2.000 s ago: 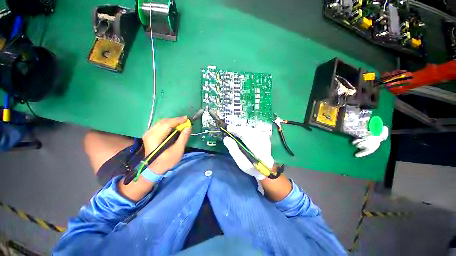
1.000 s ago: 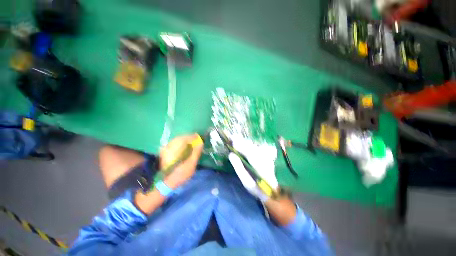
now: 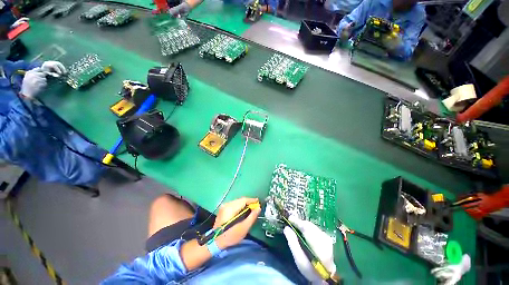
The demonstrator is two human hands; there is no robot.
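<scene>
A green circuit board (image 3: 318, 195) lies underside up on the green mat in front of me. My bare left hand (image 3: 235, 218), with a light blue wrist band, holds a yellow-and-black soldering iron (image 3: 223, 227) at the board's left edge. My white-gloved right hand (image 3: 312, 250) holds a second soldering iron (image 3: 304, 245), its tip over the lower left part of the board. A thin silvery strand of solder wire (image 3: 236, 175) runs from the solder reel (image 3: 254, 127) down to my left hand. Whether either tip touches a joint cannot be told.
Side cutters (image 3: 347, 245) lie right of the board. An iron stand (image 3: 397, 217) with sponge, a green-lidded bottle (image 3: 453, 252) and a spare glove (image 3: 455, 271) are further right. Another stand (image 3: 215, 139) and black fans (image 3: 148, 135) are left. Boards (image 3: 282, 70) lie on the conveyor; other workers sit beyond.
The view has swung up and left, showing the conveyor and other workers. The board and hands appear lower and further right. Both hands still hold their irons.
</scene>
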